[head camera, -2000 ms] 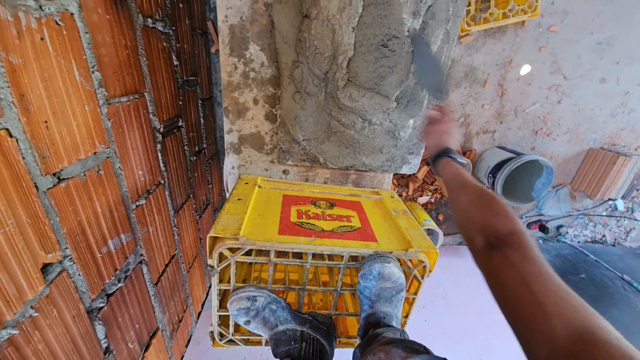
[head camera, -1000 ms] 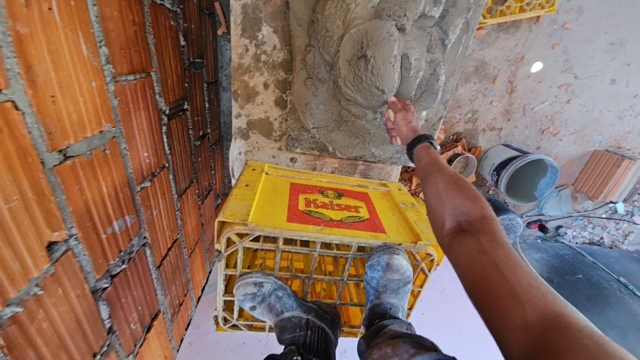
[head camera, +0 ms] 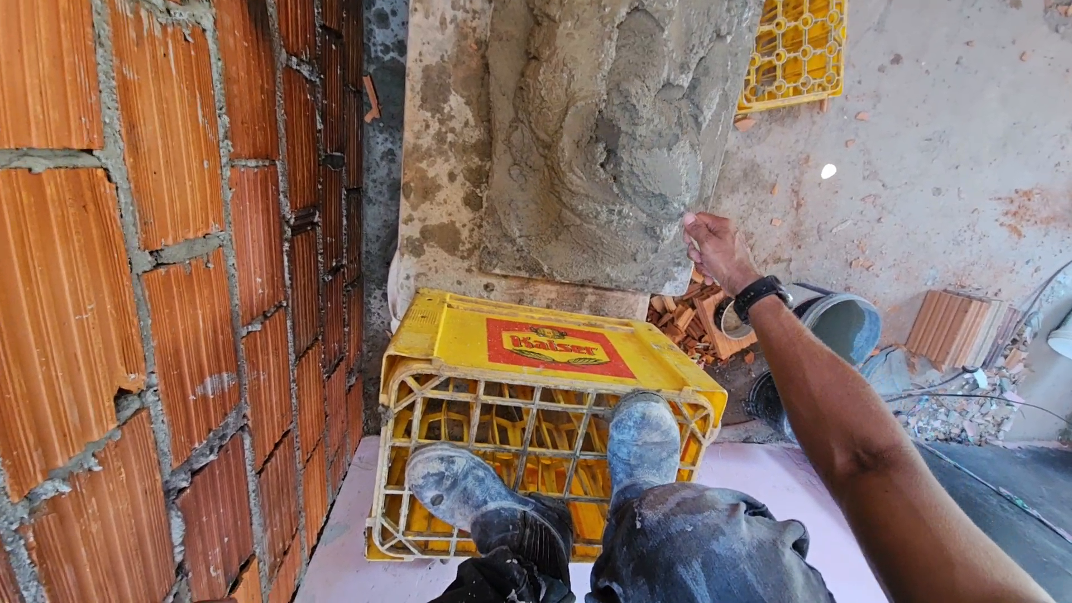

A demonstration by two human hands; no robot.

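My right hand (head camera: 718,251), with a dark wristwatch, reaches in from the lower right to the lower right edge of a thick heap of wet grey mortar (head camera: 586,151). Its fingers are curled round the handle of a trowel; the blade cannot be told apart from the mortar. The mortar lies on a stained board (head camera: 444,167) beyond a yellow plastic crate (head camera: 461,327). My left hand is out of view.
My boots (head camera: 643,435) stand on the crate's grid. A hollow clay brick wall (head camera: 184,352) rises at left. Right of the board are brick shards (head camera: 682,318), a bucket (head camera: 846,327), stacked clay pieces (head camera: 946,327) and cables. Another yellow crate (head camera: 796,50) lies at the top.
My right hand has moved from the inner part of the mortar to its lower right edge. The trowel blade, plain two seconds ago, no longer shows clearly. The mortar's surface has changed shape.
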